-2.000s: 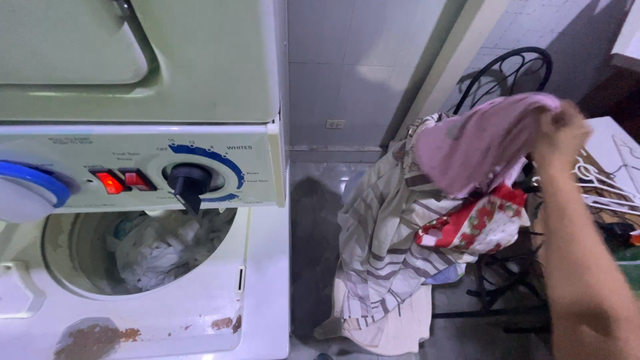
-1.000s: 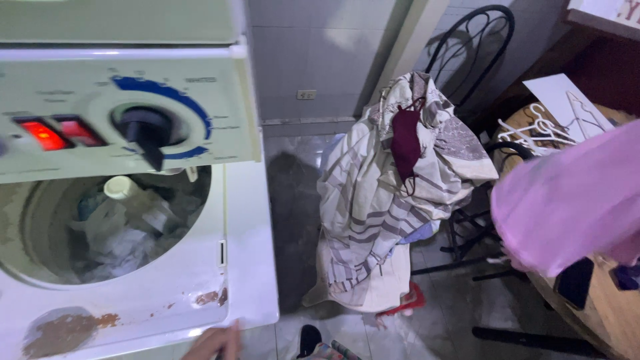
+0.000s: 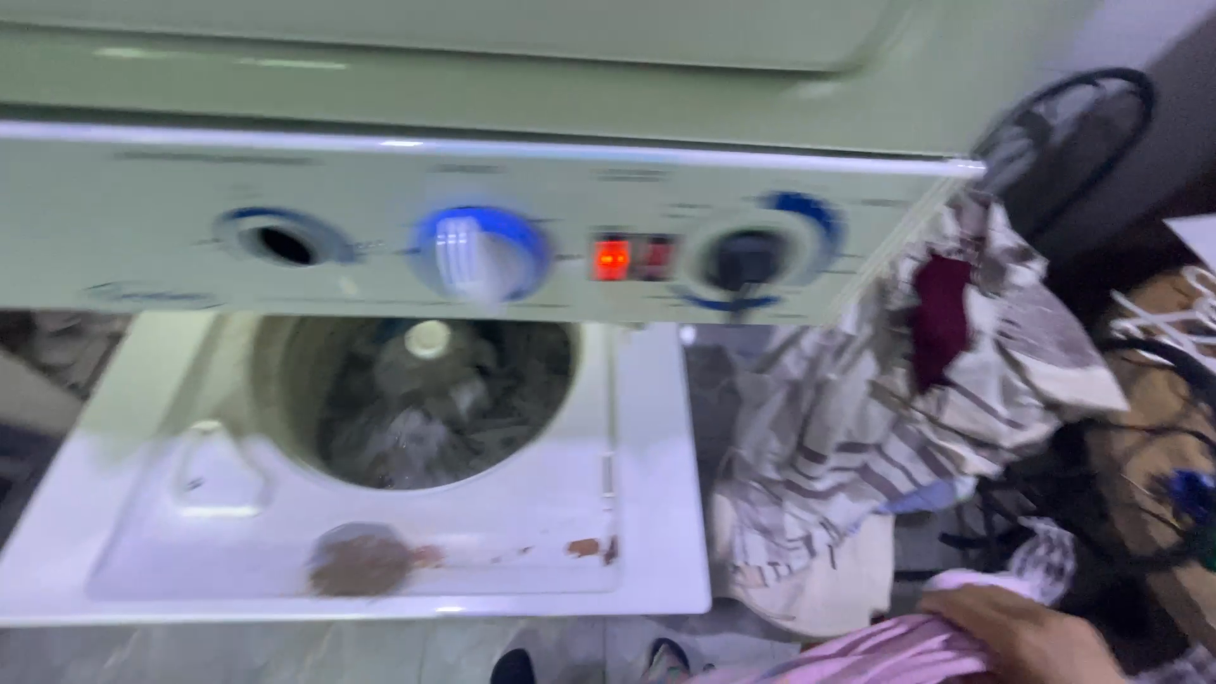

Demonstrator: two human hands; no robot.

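Note:
At the lower right my right hand (image 3: pixel 1031 632) grips a bunched pink cloth (image 3: pixel 902 651), which trails left along the bottom edge. My left hand is out of the frame. On the left stands a top-loading washing machine (image 3: pixel 655 532), its tub (image 3: pixel 294 408) uncovered, with wet clothes (image 3: pixel 418 446) around the agitator (image 3: pixel 427 339). Above the tub runs a control panel (image 3: pixel 361 285) with dials and a red-lit switch (image 3: pixel 611 257). To its right lies a striped cloth pile (image 3: pixel 817 446) with a dark maroon garment (image 3: pixel 940 318) on top. The view is blurred.
A black metal chair back (image 3: pixel 1145 104) rises behind the pile. White hangers (image 3: pixel 1154 323) lie on a wooden table (image 3: pixel 1130 465) at the right edge. Dark cables or straps hang near it. Two feet (image 3: pixel 513 667) show on the tiled floor (image 3: pixel 351 655) below the machine.
The view has swung left toward the washing machine. The pink cloth has moved from over the table to the front of the pile. The red-and-white patterned cloth no longer shows on the pile.

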